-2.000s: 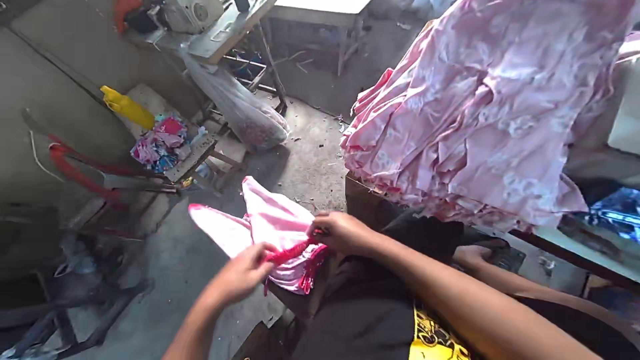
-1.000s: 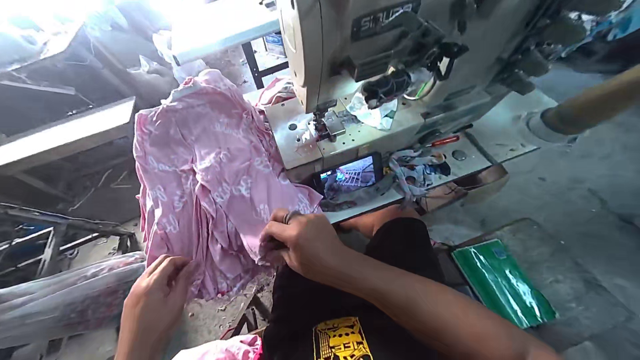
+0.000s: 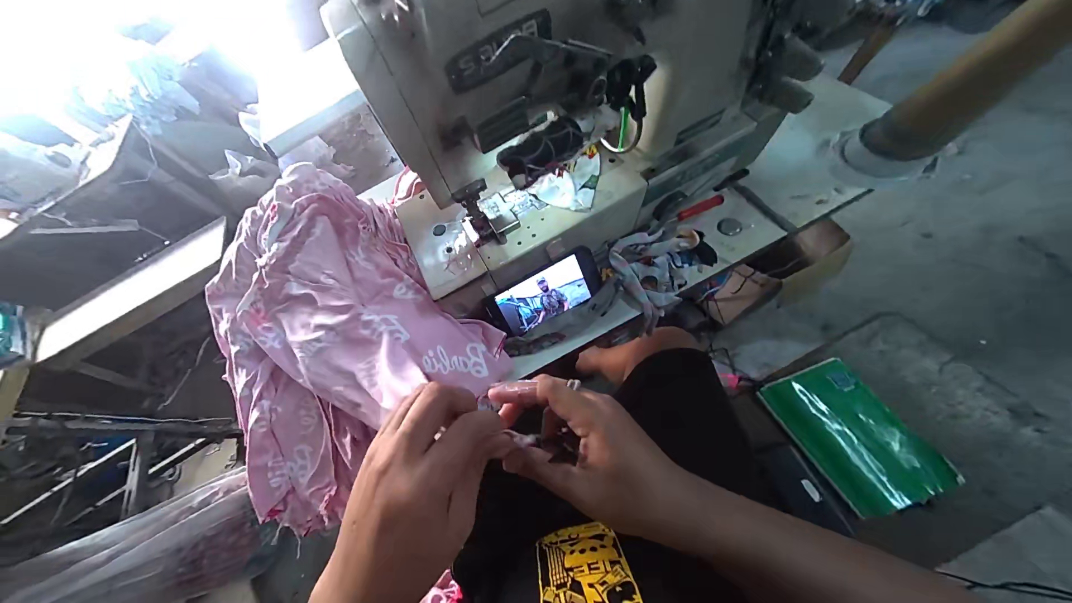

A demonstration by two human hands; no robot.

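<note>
Pink garments with white lettering (image 3: 335, 310) hang in a heap over the left end of the sewing machine table. My left hand (image 3: 427, 469) pinches a small bit of pink fabric just in front of the heap. Close beside it, my right hand (image 3: 595, 444) holds the same bit, a ring on one finger. The fingers cover most of it, so how it joins the heap cannot be told. Beyond my hands stands an industrial sewing machine (image 3: 536, 92), its presser foot (image 3: 486, 222) above and left of a phone with a lit screen (image 3: 544, 293).
Cloth scraps (image 3: 649, 268) and a red-handled tool (image 3: 702, 208) lie on the machine table (image 3: 821, 126). A green packet (image 3: 863, 435) is at the right, below an open drawer (image 3: 804, 260). A plastic-wrapped bundle (image 3: 151, 544) lies at the lower left, and a metal-edged bench (image 3: 134, 285) stands at the left.
The view has swung from the floor side to the sewing machine. One second ago my hands were apart at the heap's lower edge; now they are together, just right of it.
</note>
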